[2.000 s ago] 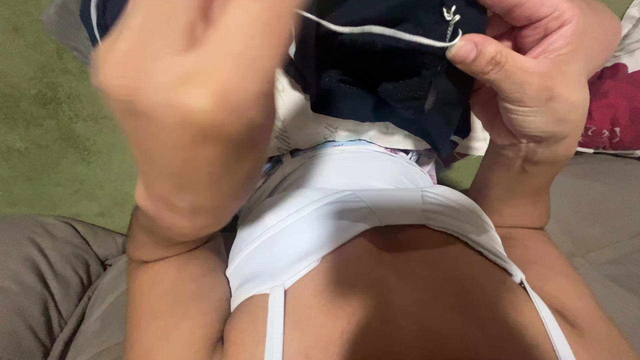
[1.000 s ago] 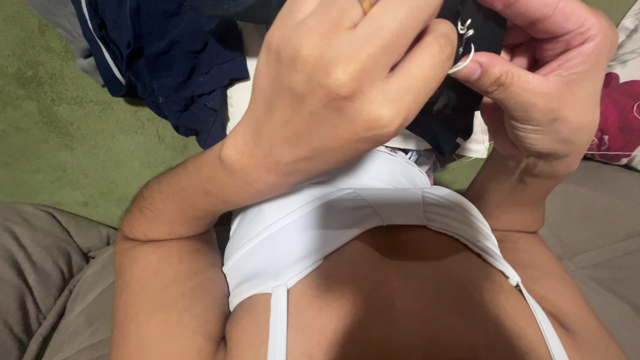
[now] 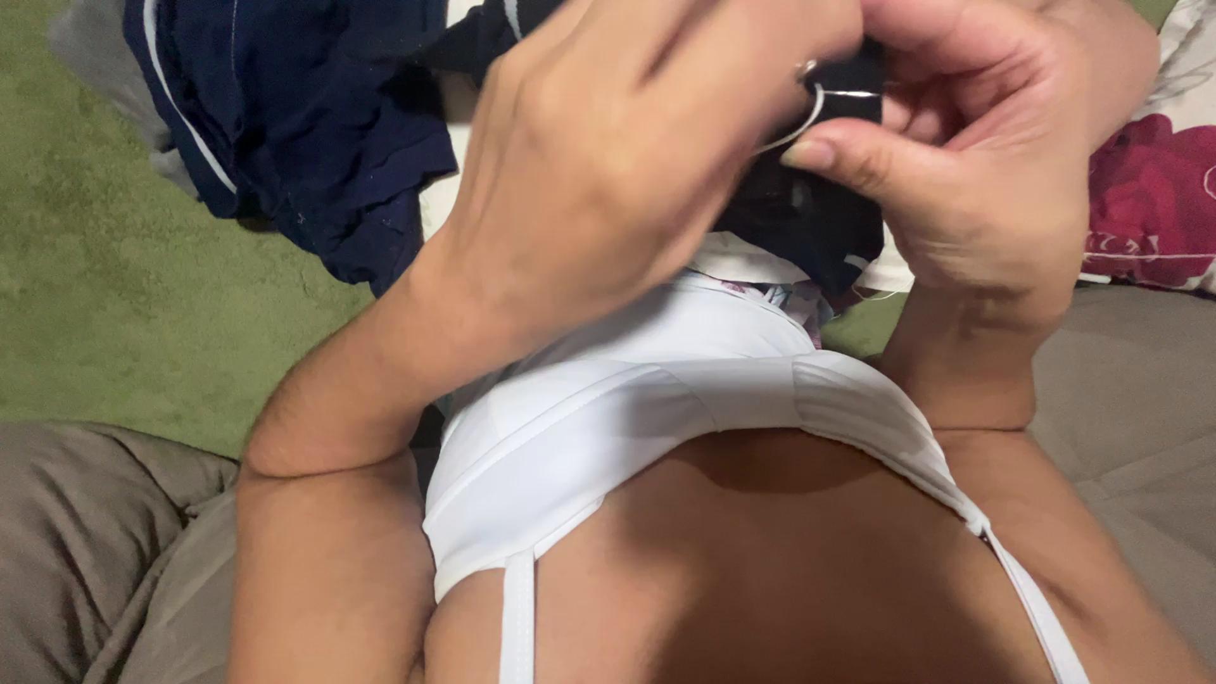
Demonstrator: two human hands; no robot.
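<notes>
My right hand [image 3: 988,161] grips dark cloth [image 3: 807,218] between its thumb and fingers, at the top right of centre. At the thumb tip, white thread [image 3: 815,114] makes a loop beside a small metal fastener [image 3: 807,68] on the cloth. My left hand [image 3: 608,161] is bent over the cloth from the left, its fingers close to the fastener and partly blurred. Its fingertips are hidden, so what they hold cannot be made out. No needle can be seen.
Navy cloth with pale piping [image 3: 304,123] lies at the upper left, over a green surface [image 3: 95,285]. White fabric with a dark pink print [image 3: 1149,199] is at the right. Grey-brown padded fabric [image 3: 85,541] lies on both sides of my body.
My left hand was at the left with the thread stretched across two seconds ago. It has moved right to the fastener. My right hand stays on the dark cloth.
</notes>
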